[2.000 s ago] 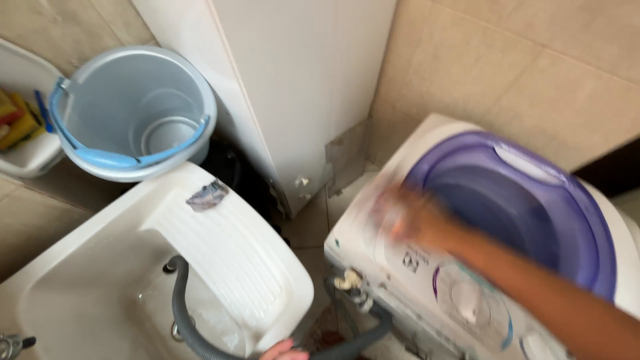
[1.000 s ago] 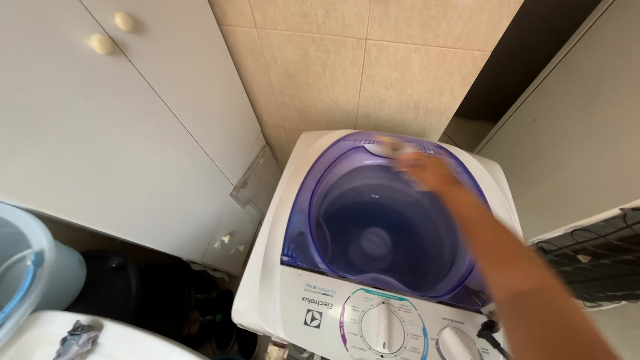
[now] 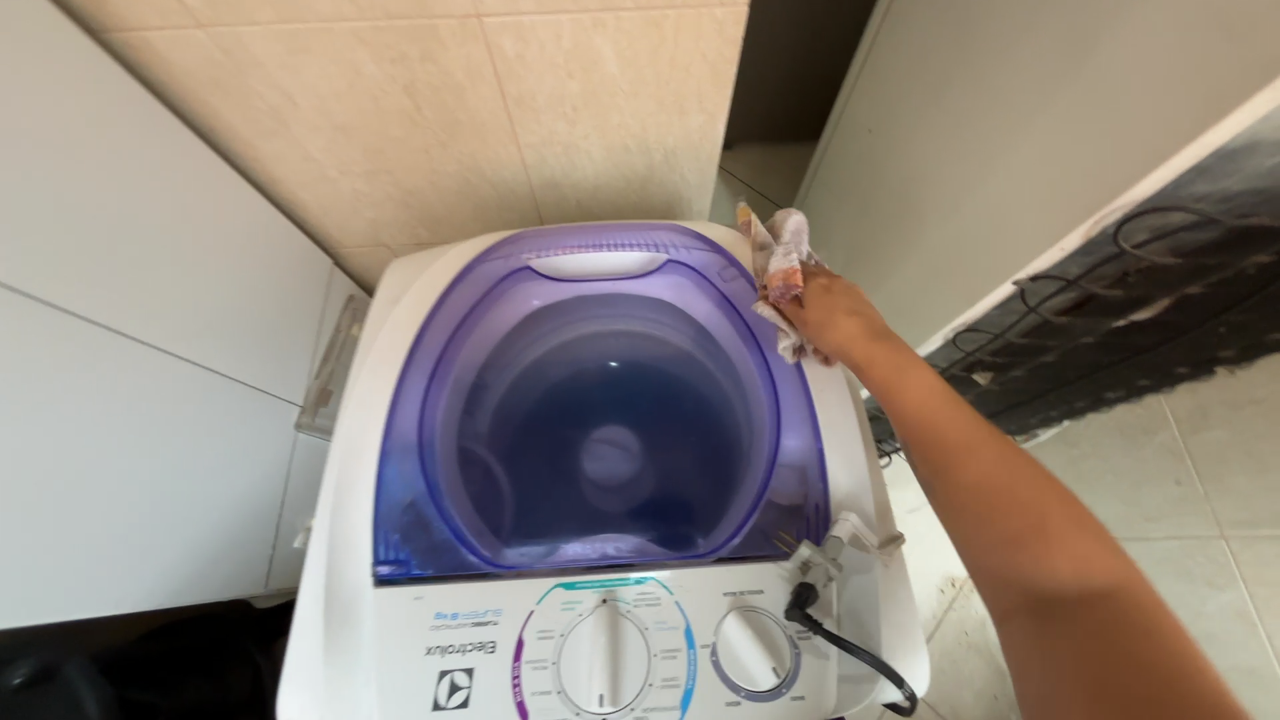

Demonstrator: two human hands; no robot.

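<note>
My right hand (image 3: pixel 835 315) holds a crumpled, patterned cloth (image 3: pixel 785 265) against the back right corner of an Electrolux top-loading washing machine (image 3: pixel 345 540). Its fingers are partly hidden by the cloth. The machine's purple see-through lid (image 3: pixel 610 420) is down, and the dark tub shows through it. Two white knobs, a large dial (image 3: pixel 603 657) and a smaller one (image 3: pixel 753 648), are on the control panel. A black cord with a plug (image 3: pixel 815 585) lies across the panel's right end, beside a white plug or adapter (image 3: pixel 865 535). My left hand is out of view.
White cabinet doors (image 3: pixel 130 400) stand to the left, with dark things low beside them. A beige tiled wall (image 3: pixel 400 120) is behind the machine. On the right is a large pale appliance panel (image 3: pixel 1000 150), with a dark underside and black wire loops (image 3: pixel 1150 235). Floor tiles (image 3: pixel 1130 490) show below it.
My right hand has gone from the machine's left side, across the lid's back edge, to its back right corner. My left hand, at the sink's edge earlier, has left view. The view has swung right.
</note>
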